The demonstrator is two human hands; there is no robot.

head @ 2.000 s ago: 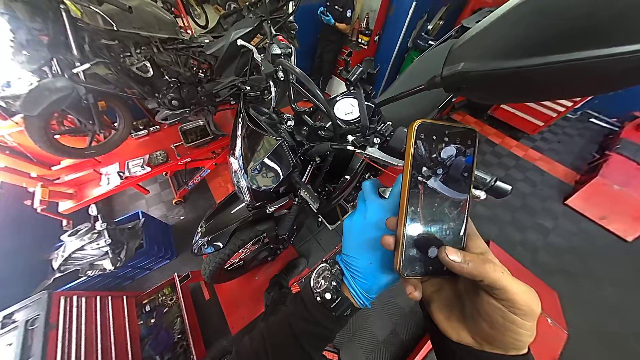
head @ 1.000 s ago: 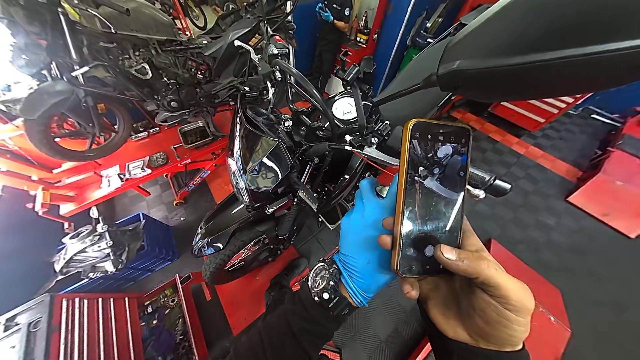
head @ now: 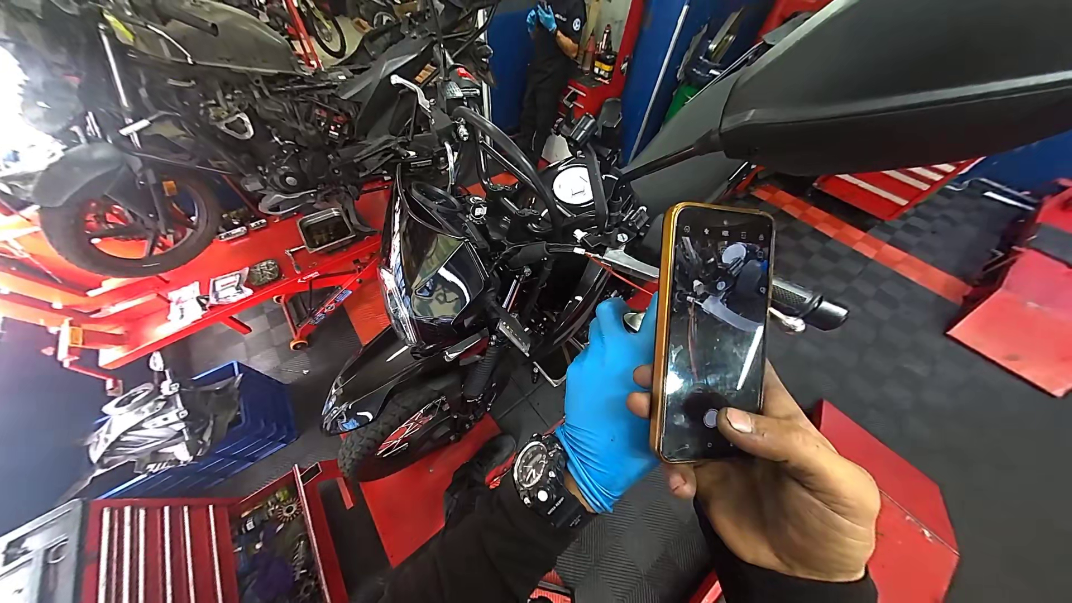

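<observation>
My right hand is bare and holds a smartphone upright in an orange-edged case, thumb on the lower part of its screen. On the screen is a camera view of motorcycle parts. Just left of and partly behind the phone is my left hand, in a blue glove, with a black wristwatch at the wrist. Its fingers curl around a small metal-ended thing, mostly hidden. Beyond my hands stands a black motorcycle, its handlebar lever and black grip showing on either side of the phone.
A second motorcycle is on a red lift at left. Below it are a blue crate of parts and a red tool chest with an open drawer. A black mirror juts in upper right. A gloved person stands behind.
</observation>
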